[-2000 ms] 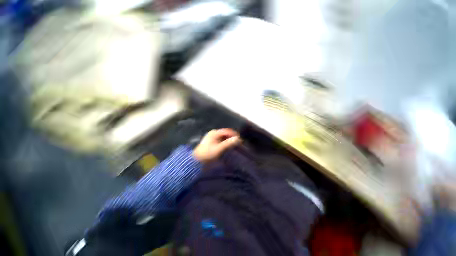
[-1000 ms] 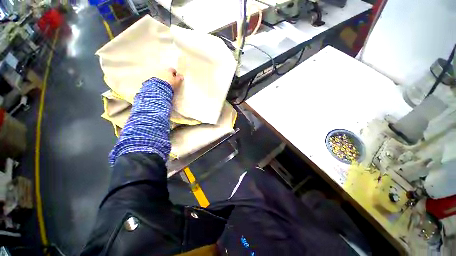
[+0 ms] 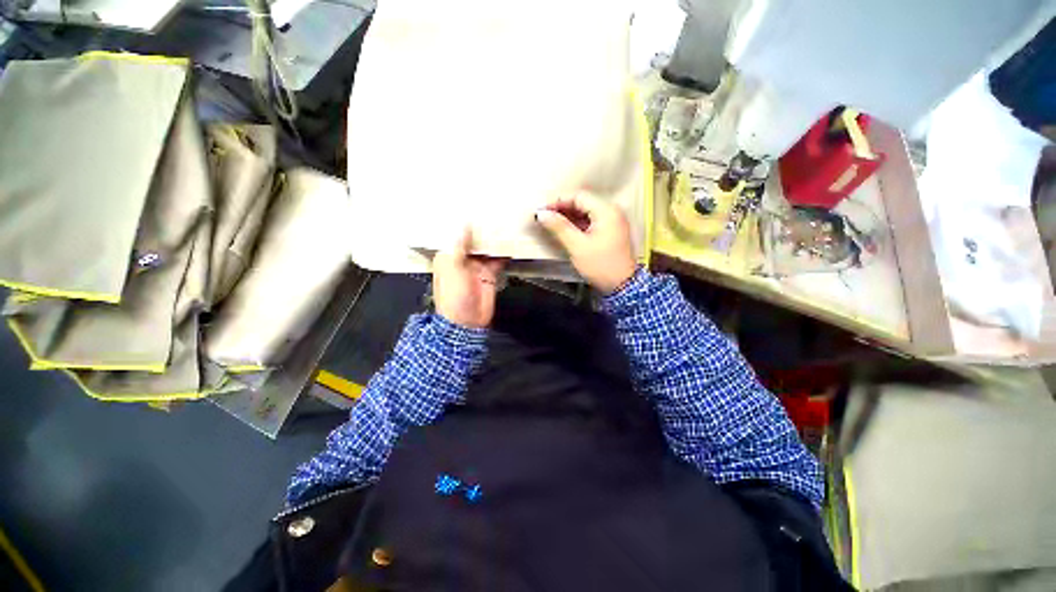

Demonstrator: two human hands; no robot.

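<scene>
A beige fabric bag [image 3: 498, 116] with yellow edging on its right side lies over the bench edge in front of me, its near edge towards my body. My left hand [image 3: 467, 286] holds that near edge, with the fingers partly hidden under the fabric. My right hand [image 3: 593, 239] is over the bag near the same edge, thumb and fingers pinched together on a tiny dark piece too small to name. The press base [image 3: 702, 208], a yellow plate with a metal die, stands just right of the bag.
A pile of beige bags [image 3: 104, 220] lies on a low stand at left. Right of the press are loose metal parts [image 3: 816, 237] and a red box [image 3: 828, 162] holding a pale yellow strip. More beige fabric [image 3: 950, 480] hangs at the lower right, with white plastic [image 3: 984, 231] above.
My left hand has moved from the bag pile at left to the bag in front of me. My right hand has come into view. The view has turned right, and a bag now covers the bench front.
</scene>
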